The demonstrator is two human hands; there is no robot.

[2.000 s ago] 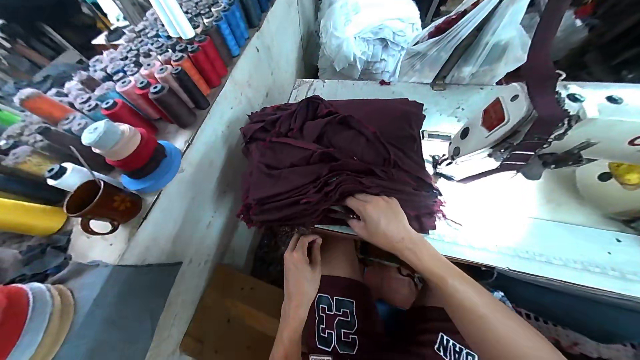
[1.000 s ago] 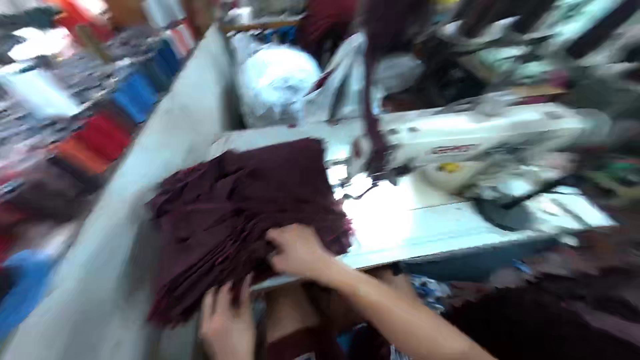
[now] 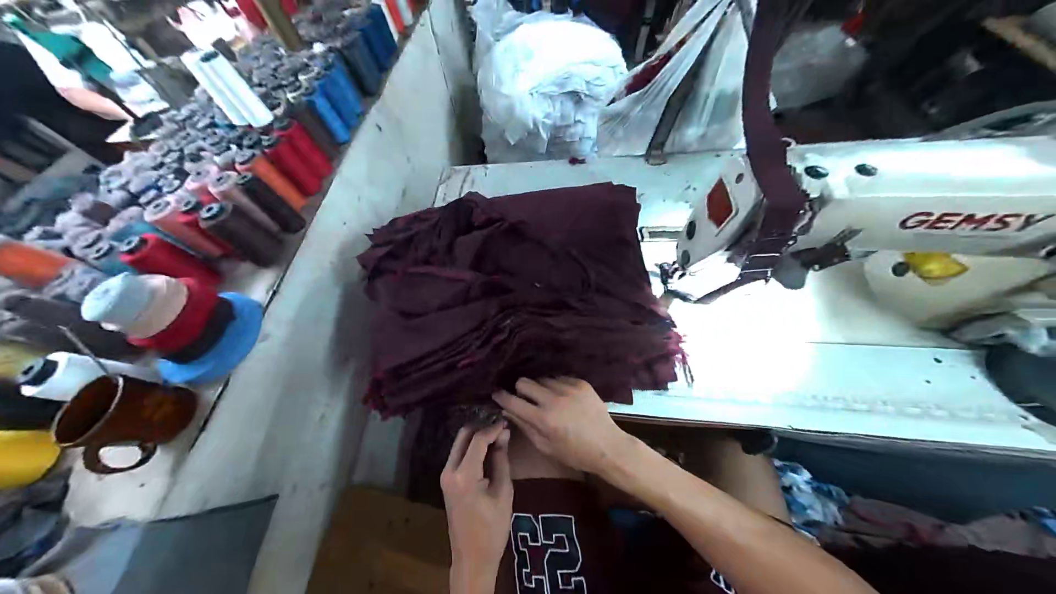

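Note:
A stack of dark maroon fabric pieces (image 3: 528,289) with frayed edges lies on the white sewing machine table, left of the needle area. My left hand (image 3: 480,474) is at the stack's near edge, thumb and fingertips pinched on a dark fabric edge below the pile. Beside it, my right hand (image 3: 565,421) rests against the near edge of the stack, its fingers curled on the fabric; their tips are partly hidden. A maroon fabric strip (image 3: 763,124) hangs down over the head of the Gemsy sewing machine (image 3: 924,206) and runs toward the presser foot.
A white partition (image 3: 330,272) stands left of the stack. Beyond it are many thread spools (image 3: 239,231), stacked cones on a blue base (image 3: 227,338) and a brown mug (image 3: 124,417). A white plastic bundle (image 3: 553,78) sits behind the table. A cardboard piece (image 3: 379,540) is below.
The view swung toward the machine and back. Both hands remain at the near edge of the fabric stack; a second ago my left hand's fingers were more spread there.

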